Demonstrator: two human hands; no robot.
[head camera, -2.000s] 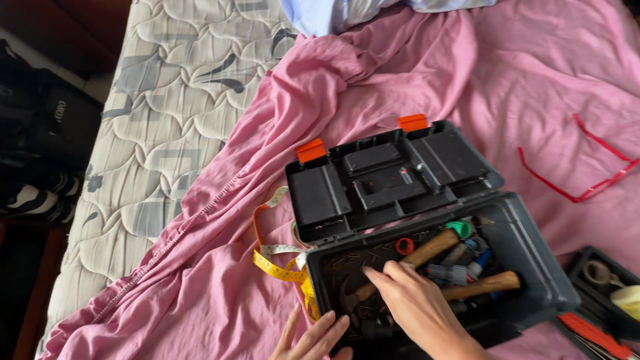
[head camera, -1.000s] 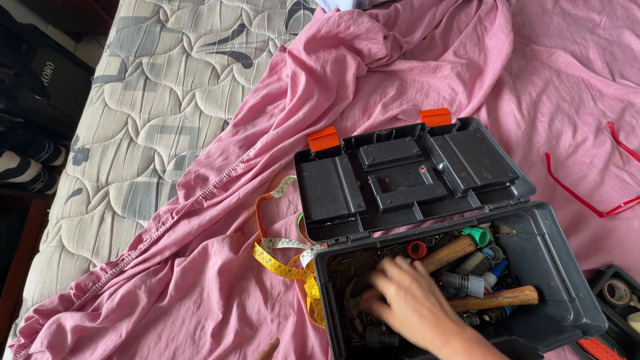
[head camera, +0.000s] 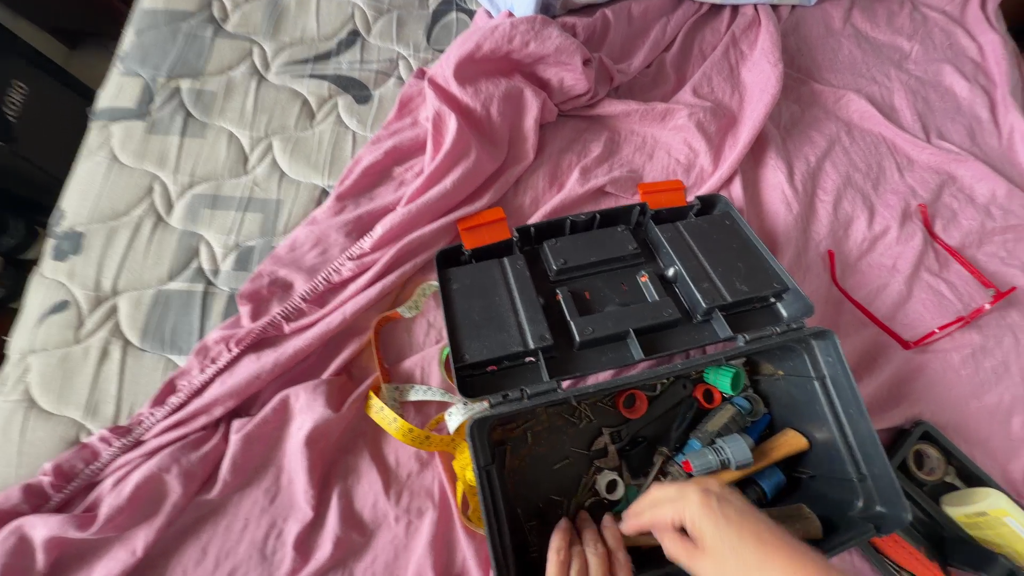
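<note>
The black plastic toolbox (head camera: 868, 448) lies with its lid (head camera: 616, 288) folded back. My right hand (head camera: 704, 524) reaches in over the wooden handles, fingers bent downward; its fingertips and whatever they touch are partly hidden. Close beside it, my left hand (head camera: 588, 548) has its fingers over the near part of the box, and its grip cannot be made out. Around them are a wooden handle (head camera: 780, 450), another wooden handle (head camera: 796, 520), grey hose connectors (head camera: 724, 454), a green plastic fitting (head camera: 725, 378), a red ring (head camera: 631, 404), a white ring (head camera: 610, 485) and scattered nails (head camera: 582, 412).
A yellow, white and orange measuring tape (head camera: 412, 432) lies left of the toolbox. Red-framed glasses (head camera: 912, 342) rest on the pink sheet (head camera: 336, 480). At lower right is a black tray (head camera: 908, 440) with a tape roll (head camera: 926, 462) and a yellow item (head camera: 988, 520). The patterned mattress (head camera: 232, 120) shows at left.
The hammer handle that lay across the box towards the green fitting is no longer there; a wooden handle now shows near the front under my right hand. My left hand has come into the box.
</note>
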